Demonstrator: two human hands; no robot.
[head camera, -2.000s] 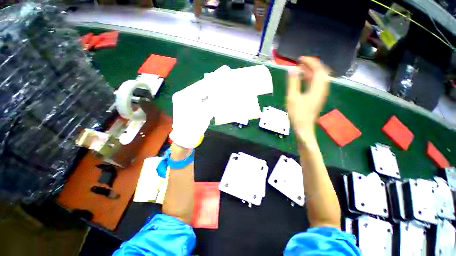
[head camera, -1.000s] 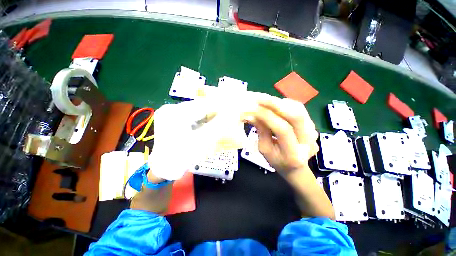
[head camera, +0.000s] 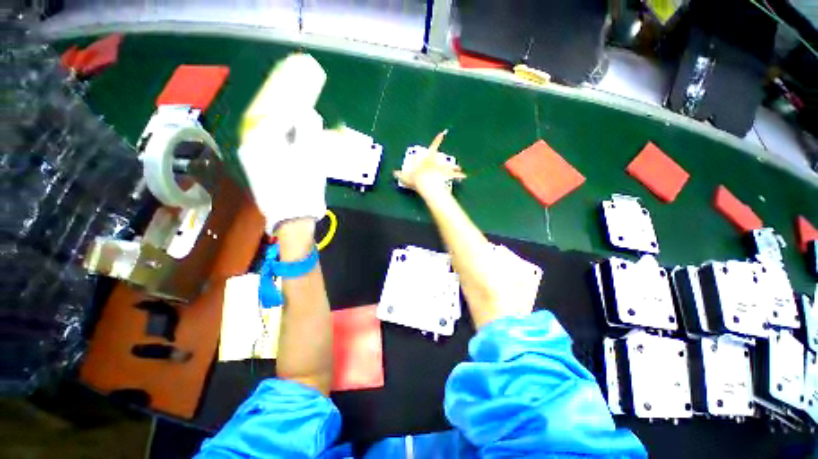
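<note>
My left hand (head camera: 287, 166), in a white glove with a blue wrist strap, is raised over the green belt. It holds pale white-yellow sheets (head camera: 296, 81) that blend with the glove. My bare right hand (head camera: 433, 172) reaches over a silver-white unit (head camera: 414, 160) on the belt, fingers spread across it; a firm grip is not visible. Another unit (head camera: 361, 161) lies just right of the glove, partly hidden. On the black mat, one unit (head camera: 420, 291) lies flat and another (head camera: 520, 273) is partly covered by my right forearm.
Stacked units (head camera: 639, 294) fill the right side. Red squares lie on the belt (head camera: 544, 172) and mat (head camera: 357, 348). At left are a tape dispenser (head camera: 148, 269) with its tape roll (head camera: 161, 166), an orange-brown board (head camera: 134, 359), pale folded sheets (head camera: 240, 318) and a dark plastic-wrapped bundle (head camera: 54, 206).
My hands were together over the mat one second ago and are now apart. The left moved up and left with the sheets; the right moved to the belt unit. The view has also shifted.
</note>
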